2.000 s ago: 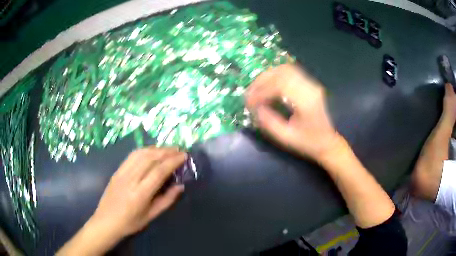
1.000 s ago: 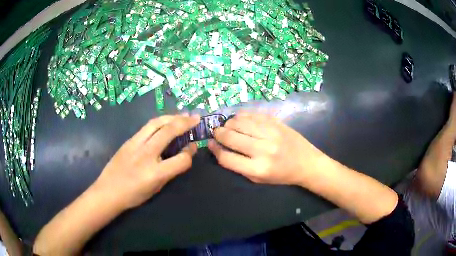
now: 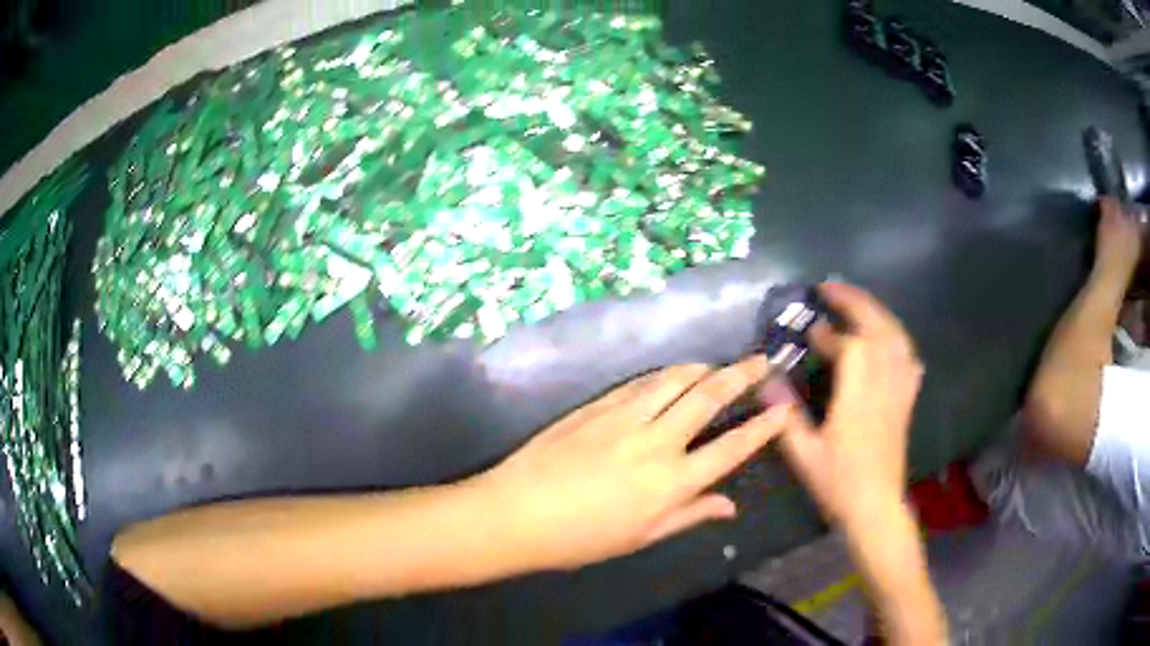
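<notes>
A small black housing (image 3: 791,331) with pale details inside is in my right hand (image 3: 864,398), held between the fingers and thumb at right of centre. My left hand (image 3: 631,454) reaches across from the left, palm down, fingers extended and slightly spread. Its fingertips are at the housing's lower left edge; whether they grip it cannot be told, as the view is blurred. A large pile of small green circuit boards (image 3: 492,189) lies on the dark bench top beyond my hands.
Long unseparated board strips (image 3: 44,404) lie at the far left. Several black housings (image 3: 902,53) lie in a cluster at upper right, with a single one (image 3: 969,160) nearer. Another person's arm (image 3: 1072,341) at the right edge touches a dark housing (image 3: 1101,162). A pale edge strip (image 3: 240,63) borders the bench.
Both hands have moved right from in front of the pile, with the housing. My left hand has opened out and stretched across. The view has shifted, and the pile appears lower.
</notes>
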